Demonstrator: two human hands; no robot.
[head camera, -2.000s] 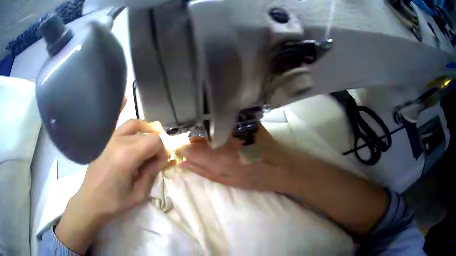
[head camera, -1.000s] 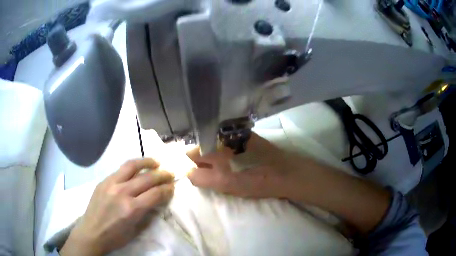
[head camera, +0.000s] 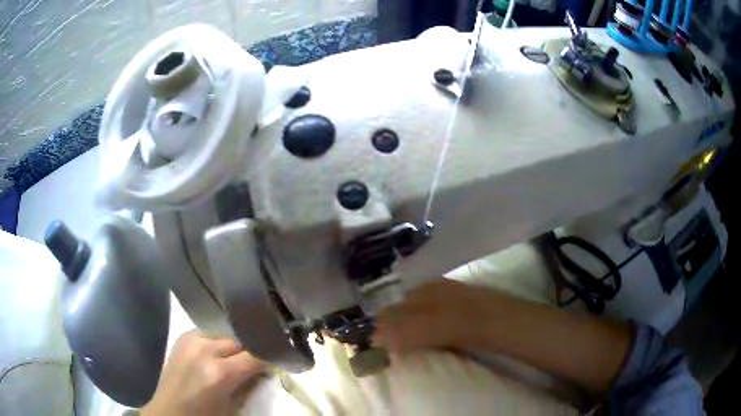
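Observation:
The cream garment (head camera: 455, 382) lies in soft folds below the needle end of the white sewing machine head (head camera: 520, 154). My left hand (head camera: 203, 375) is at the lower left, partly behind the grey lamp, with its fingertips at the cloth beside the needle area. My right hand (head camera: 414, 321) lies on the cloth right of the needle area; its fingers are hidden behind the machine's end. The head also hides the needle and the cloth edge. Whether either hand pinches the cloth cannot be seen clearly.
Black-handled shears (head camera: 587, 272) lie under the machine arm. The grey lamp (head camera: 118, 313) hangs left of the head. A white wheel-shaped part (head camera: 236, 93) is on the head's end. Blue spool pins (head camera: 650, 36) stand at the top right. Another cream piece (head camera: 32, 325) lies far left.
The view has tilted up, so the head, lamp and hands sit lower and the white wheel and machine top now show. My left hand is now partly behind the lamp.

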